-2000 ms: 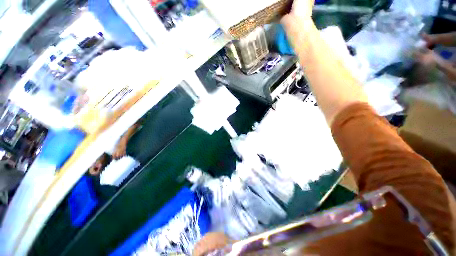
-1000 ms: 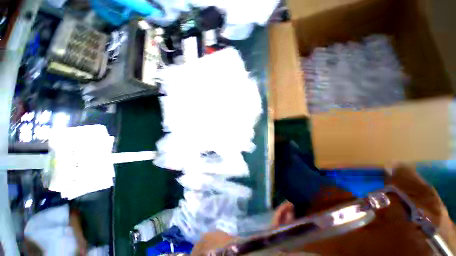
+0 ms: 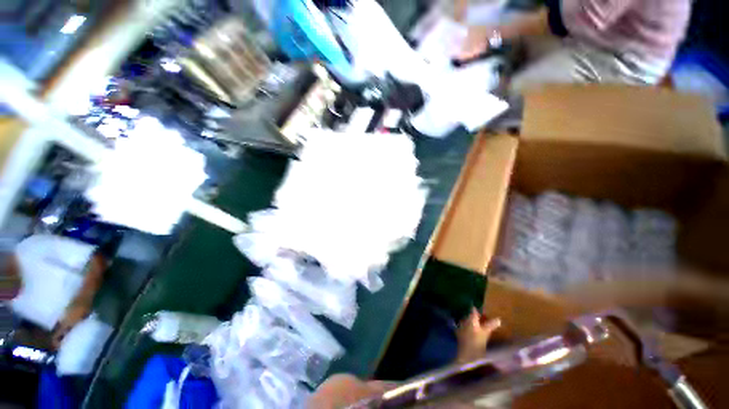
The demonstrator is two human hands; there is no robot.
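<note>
An open brown carton (image 3: 458,228) stands at the right, with rows of bagged units (image 3: 587,240) inside. My left hand (image 3: 477,335) is small at the carton's near left corner, partly behind the glasses rim; its fingers look apart and nothing shows in it. A blurred skin-coloured band, likely my right hand and forearm (image 3: 631,291), crosses the near part of the carton over the units; its fingers and anything in them cannot be made out. A bright white heap of poly bags (image 3: 352,200) lies on the dark green bench mat (image 3: 200,272), with clear bags (image 3: 276,335) spread below it.
A blue tote (image 3: 172,383) is at the lower left beside a pale cylinder (image 3: 182,327). Bench instruments (image 3: 228,60) and a light blue basket (image 3: 312,32) stand at the back. Another person (image 3: 623,32) is beyond the carton. Another person's arm (image 3: 84,291) shows at the left.
The view has swung from the bench shelf to the carton. My raised arm has come down from a box on the shelf and now reaches across the carton.
</note>
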